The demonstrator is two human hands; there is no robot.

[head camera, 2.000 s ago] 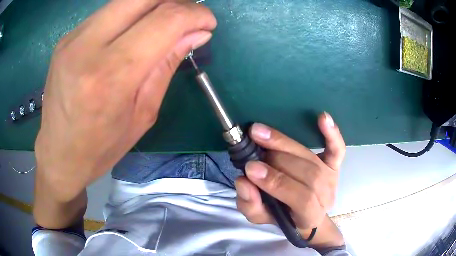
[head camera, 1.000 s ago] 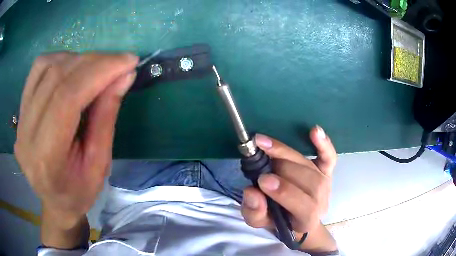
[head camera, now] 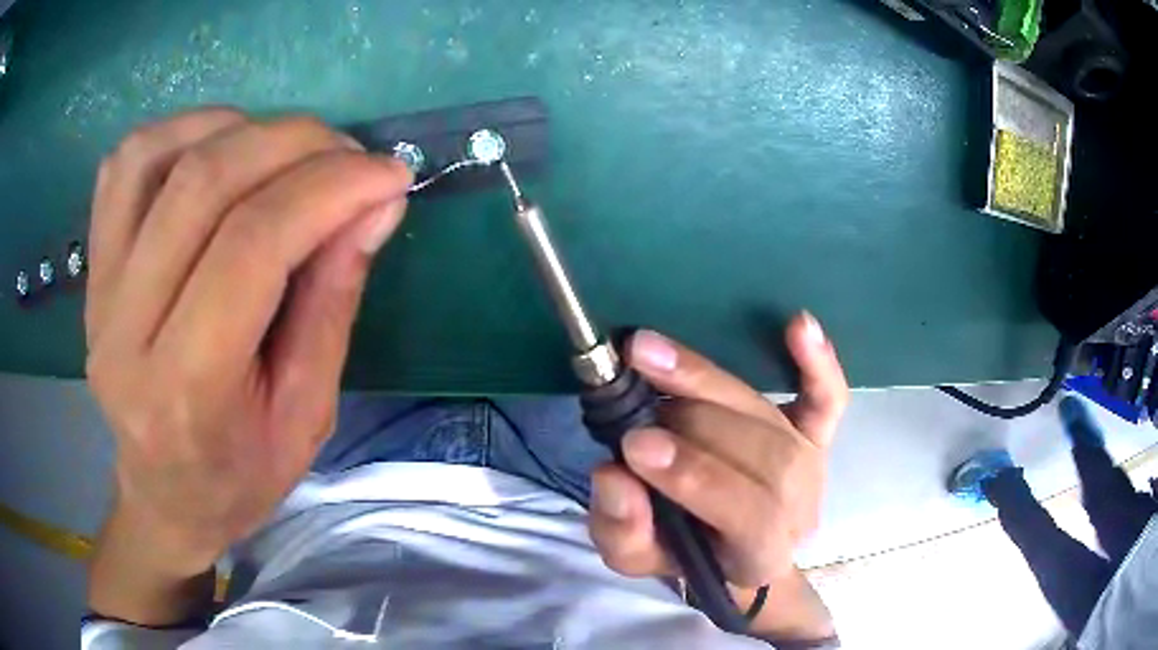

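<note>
My left hand (head camera: 235,318) pinches a thin solder wire (head camera: 442,170) between thumb and fingertips. The wire curves right to the lower edge of a round silvery part (head camera: 486,146) near the right end of the black strip (head camera: 523,121). A second round part (head camera: 408,156) shows beside my left fingertips. My left hand hides the middle of the strip; more round parts (head camera: 47,269) show at its far left. My right hand (head camera: 724,457) holds the soldering iron (head camera: 555,273) by its black grip, tip at the lower right edge of the rightmost round part.
The strip lies on a green bench mat (head camera: 762,191). A small tray with a yellow sponge (head camera: 1026,172) is at the right, beside a black holder with a green part (head camera: 1016,26). A black cable (head camera: 1003,409) hangs past the bench edge. Another person's legs (head camera: 1048,540) show at lower right.
Since one second ago my left hand has moved right and up with the wire, which now reaches the rightmost round part. The iron tip has moved left to it. Another person's legs have appeared.
</note>
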